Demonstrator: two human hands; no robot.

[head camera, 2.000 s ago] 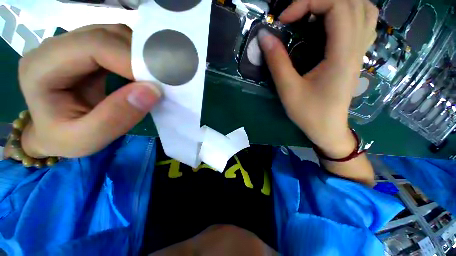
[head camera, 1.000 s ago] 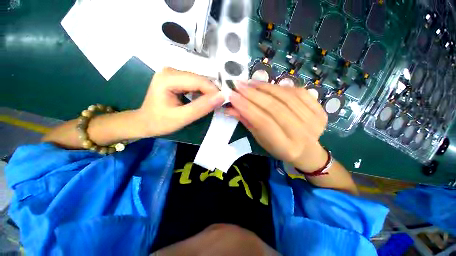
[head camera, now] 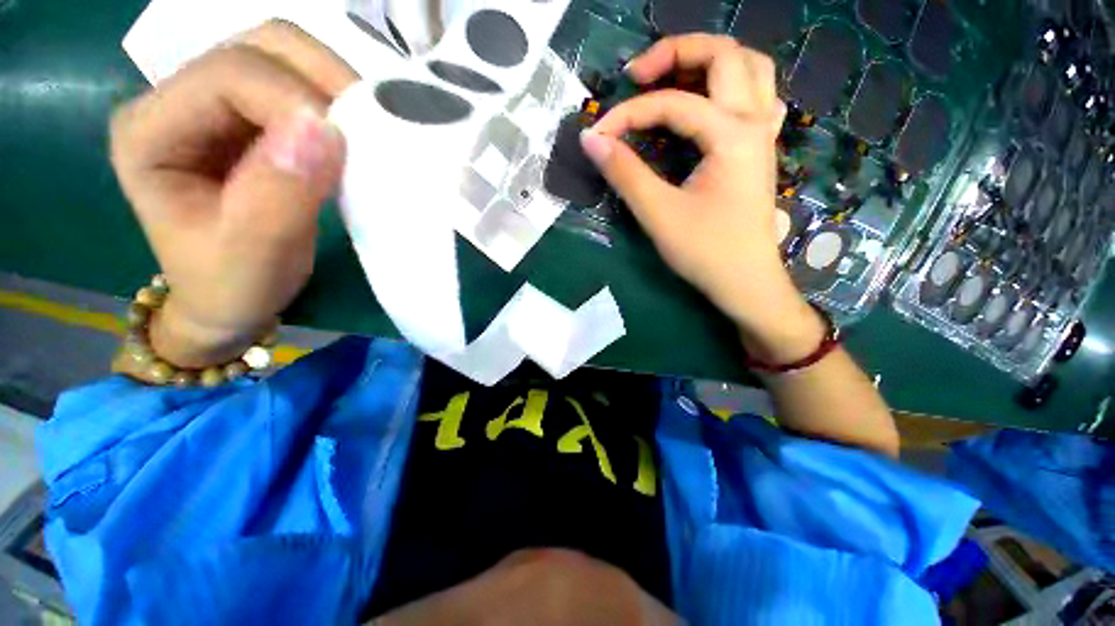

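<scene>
My left hand (head camera: 232, 184) pinches the white release liner strip (head camera: 410, 184) at its left edge. The strip curves, with dark round adhesive pads such as this one (head camera: 422, 102) on it and a bare folded tail (head camera: 563, 336) hanging at the bench's near edge. My right hand (head camera: 709, 159) is over the left side of the blister tray (head camera: 856, 294). Its thumb and index fingertips meet at the right edge of a dark module (head camera: 572, 165). Whether they hold a pad or the module is hidden. Fitted modules show pale discs, one at the tray's near side (head camera: 825, 251).
A second blister tray (head camera: 911, 306) crowded with disc-bearing modules stands at the right. Small black round objects (head camera: 1039, 391) sit at the bench edge beside it. A white sheet with pale grey squares (head camera: 507, 239) lies under the strip. The sticker roll is partly visible at the top.
My hands have moved apart from the strip between them. My left hand has gone left with the strip, now curved; my right hand has moved up to the module at the tray's left.
</scene>
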